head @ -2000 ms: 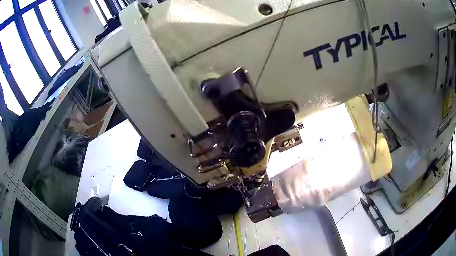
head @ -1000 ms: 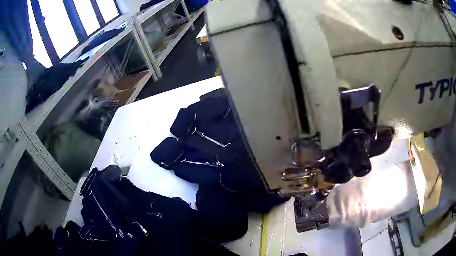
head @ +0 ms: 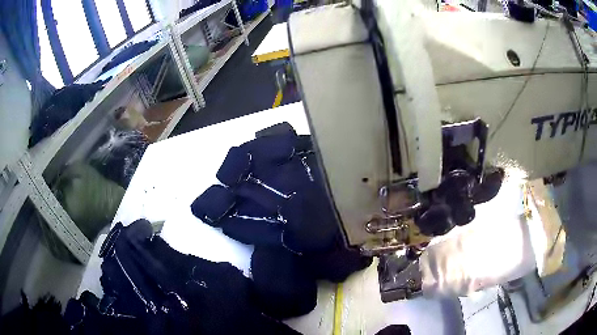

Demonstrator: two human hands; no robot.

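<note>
Several black sewn workpieces (head: 294,203) with thin silvery lines lie overlapping on the white table (head: 170,163), left of and partly behind the machine head. More black pieces (head: 177,281) lie at the lower left. The cream sewing machine (head: 340,131) with "TYPICAL" lettering stands at centre right. Its dark thread guide parts (head: 458,196) are on the head's face, and a dark metal block (head: 399,276) is below. A whitish wrapped shape (head: 471,258) is beside it. No hand can be made out. A small black shape at the bottom edge cannot be identified.
White metal shelves (head: 177,62) with black goods and bags run along the left, below a window. Another table with a yellow edge (head: 271,56) stands behind. A yellow strip (head: 338,307) runs down the table near the needle area. A blurred grey shape is at the right edge.
The view has swung left, so the machine sits further right and more workpieces and shelves show. The table behind has come into fuller view. A blurred grey shape now shows at the right edge.
</note>
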